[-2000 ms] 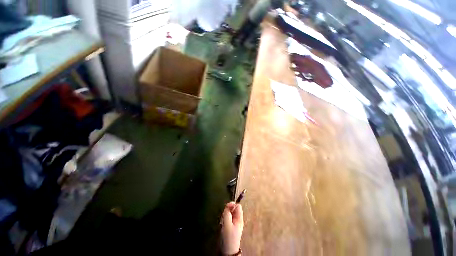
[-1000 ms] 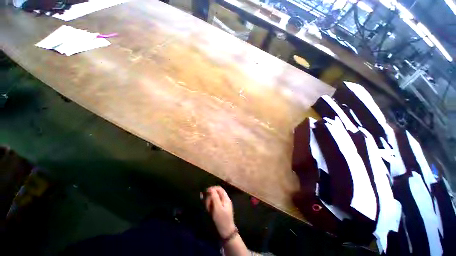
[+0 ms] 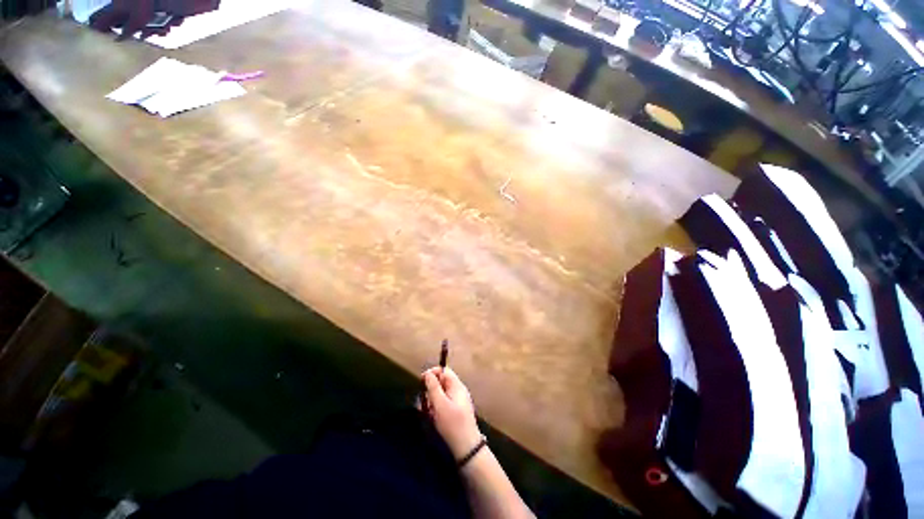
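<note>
My right hand (image 3: 451, 403) is at the near edge of the wooden table (image 3: 405, 264), with a dark band on the wrist. It is closed on a thin dark pen-like tool (image 3: 444, 354) that points up from the fingers. The forearm enters from the bottom edge. My left hand is out of the picture. At the right, maroon cloth pieces (image 3: 637, 335) lie in layers with long curved white paper patterns (image 3: 755, 375) on them. A black phone (image 3: 682, 421) and a small red ring (image 3: 657, 475) lie on the cloth near the table edge.
White paper slips (image 3: 177, 89) and a pink strip (image 3: 241, 76) lie at the table's upper left. A thin bent white scrap (image 3: 507, 191) lies mid-table. More maroon cloth (image 3: 167, 12) is at the far left. Part of a cardboard box (image 3: 61, 355) stands on the green floor at lower left.
The view has turned right from the floor box to the pattern stack, then shifted slightly. Since one second ago, my right hand has come to the table edge and the tool now points up.
</note>
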